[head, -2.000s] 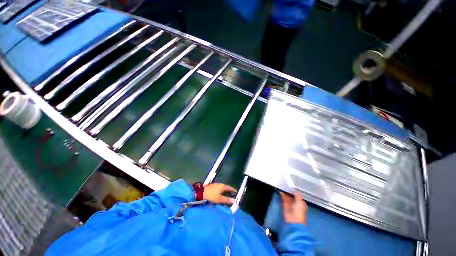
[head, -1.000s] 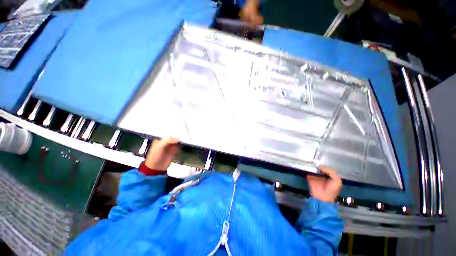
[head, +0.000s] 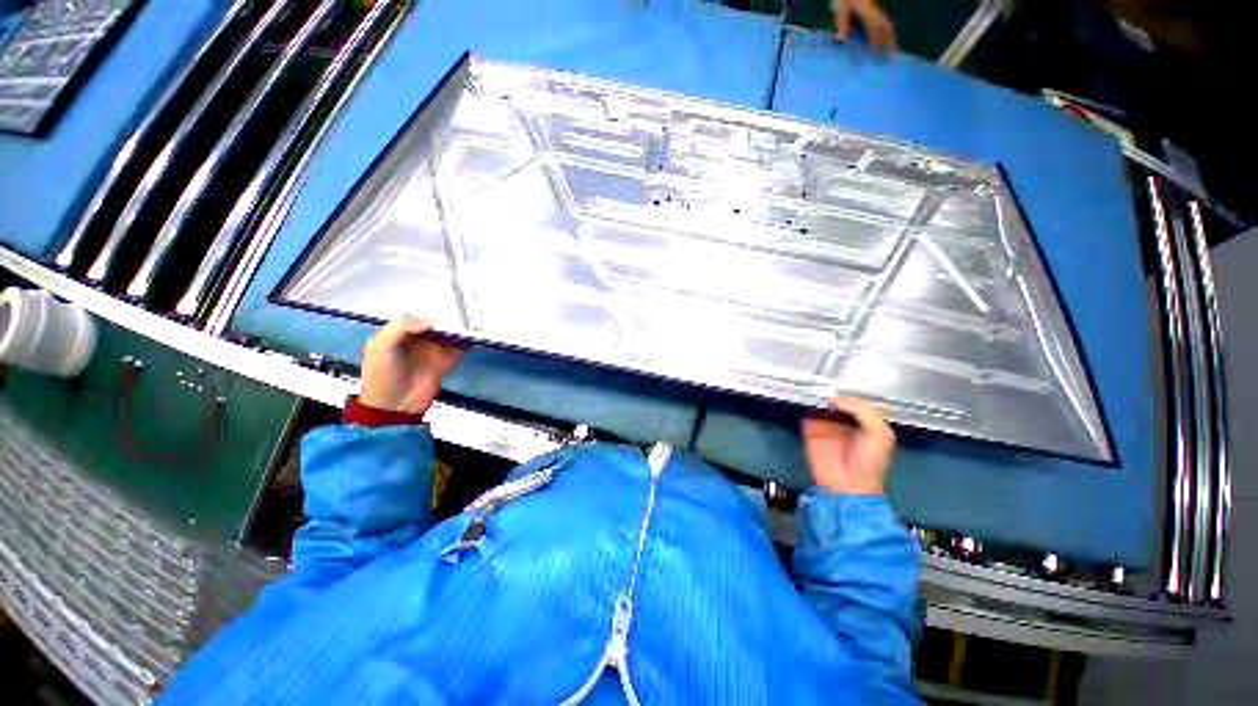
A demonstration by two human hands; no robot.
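Observation:
A large silver metal back plate (head: pixel 690 262) with pressed ribs and a black edge lies ribbed side up on blue foam pads (head: pixel 1090 248). My left hand (head: pixel 400 370) grips its near edge left of centre. My right hand (head: pixel 850 444) grips the same near edge right of centre. Fingertips lie over the edge; the parts of the hands under the plate are hidden.
Conveyor rollers (head: pixel 228 152) show left of the pads, with more rollers (head: pixel 1195 400) at the right. Another plate (head: pixel 53 58) lies far left. A white tub (head: pixel 44 331) stands on the green bench (head: pixel 131 428). Ridged trays (head: pixel 97 572) are lower left. Another person's hand (head: pixel 865 21) is across the line.
The left blue pad has moved right beside the other pad, uncovering rollers at the left. The plate now lies across both pads. Both my hands, first empty at the near side, now hold its edge.

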